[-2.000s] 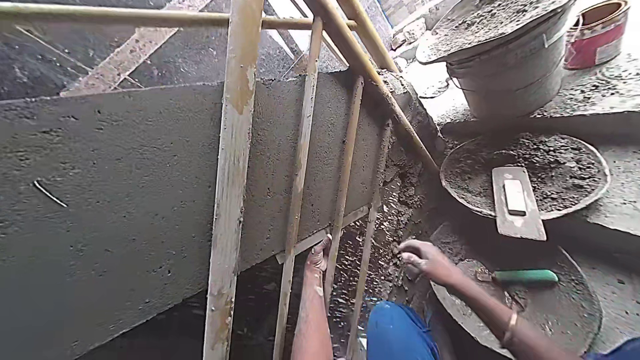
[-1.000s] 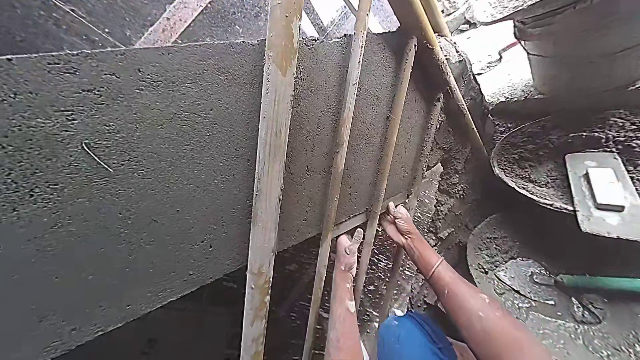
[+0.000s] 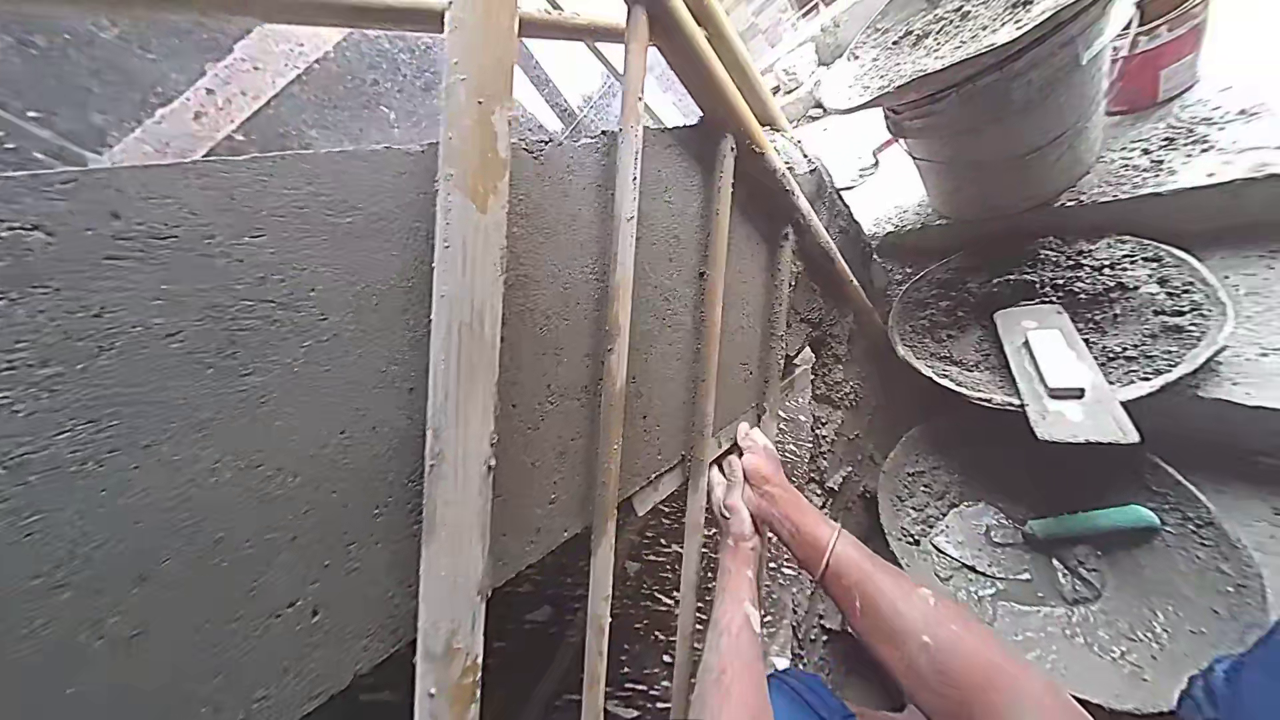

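A thin straight strip (image 3: 660,488), perhaps wood or metal, lies along the sloping lower edge of the wet mortar-plastered wall (image 3: 560,350), behind the railing bars (image 3: 615,400). My left hand (image 3: 732,500) is at the strip beside a bar, fingers bent up against it. Close by on the right, my right hand (image 3: 760,460) grips the strip near its upper end. To the right, a pointing trowel with a green handle (image 3: 1095,522) rests in a round pan of mortar (image 3: 1180,620). A flat plastering float (image 3: 1065,375) lies across the rim of another mortar pan (image 3: 920,370).
A mortar-crusted bucket (image 3: 1010,140) with a loaded pan on top stands on the ledge at the upper right, a red bucket (image 3: 1160,60) behind it. A wide post (image 3: 465,350) and a slanted handrail (image 3: 770,150) cross in front of the wall.
My right hand, away from the wall two seconds ago, has come to the strip and is now close beside my left hand. The view has shifted between frames.
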